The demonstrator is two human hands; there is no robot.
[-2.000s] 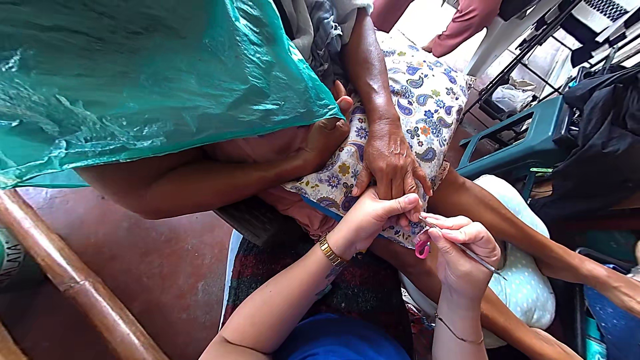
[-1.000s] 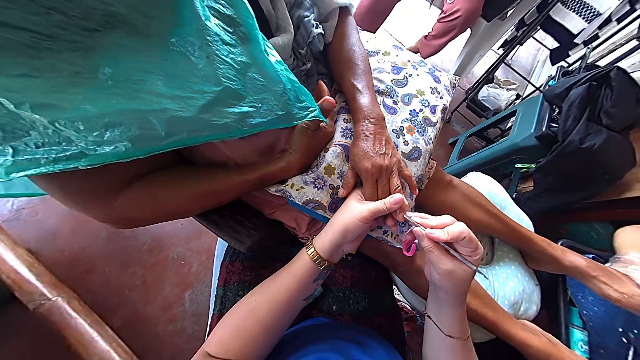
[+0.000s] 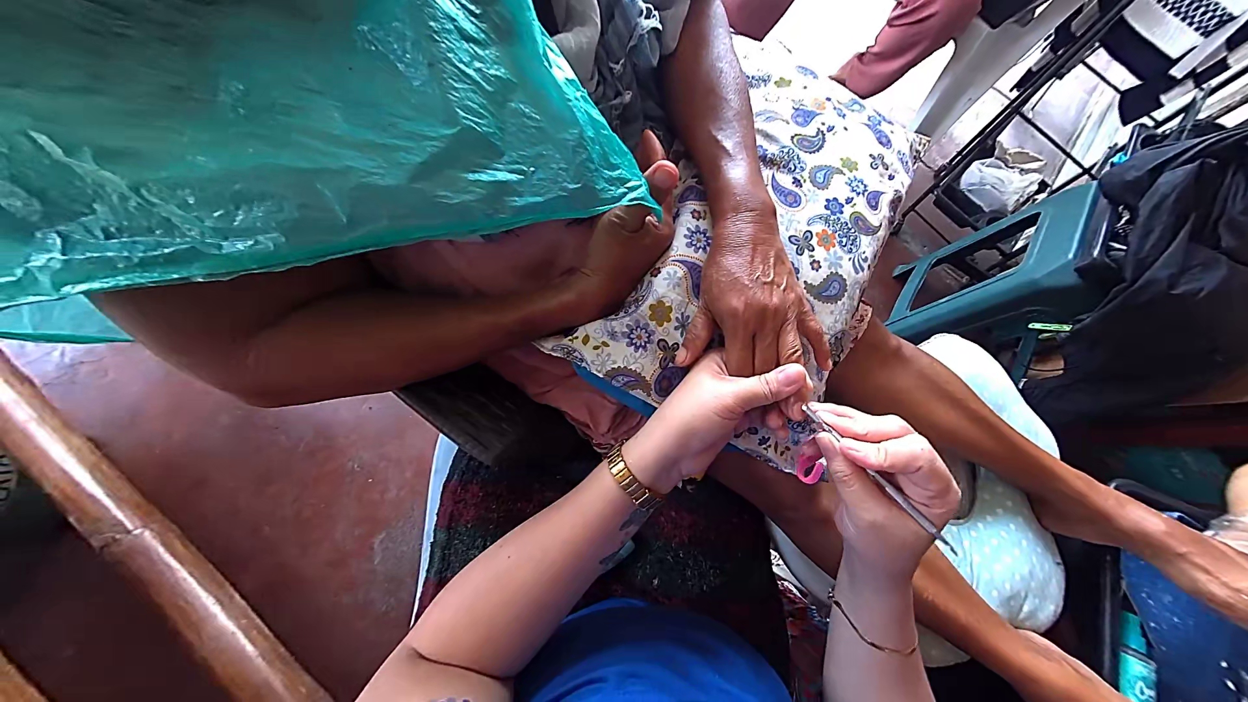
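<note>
My left hand (image 3: 717, 409), with a gold watch (image 3: 629, 478) at the wrist, grips a finger of another person's hand (image 3: 751, 292). That hand lies palm down on a paisley-print cushion (image 3: 829, 195). In my right hand (image 3: 892, 478) is a thin metal manicure tool (image 3: 907, 507); its tip is at the held fingertip. A small pink curved item (image 3: 810, 462) shows between my hands, beside my right fingers; what holds it is hidden.
A green plastic sheet (image 3: 292, 146) hangs at upper left, over the person's other arm (image 3: 390, 331). Bamboo poles (image 3: 146, 546) stand at lower left. A teal plastic stool (image 3: 1004, 263) with black cloth (image 3: 1160, 263) is at right, above a pale dotted cushion (image 3: 1004, 546).
Both my hands stay at the same finger, with the tool still in my right hand. The view has shifted slightly.
</note>
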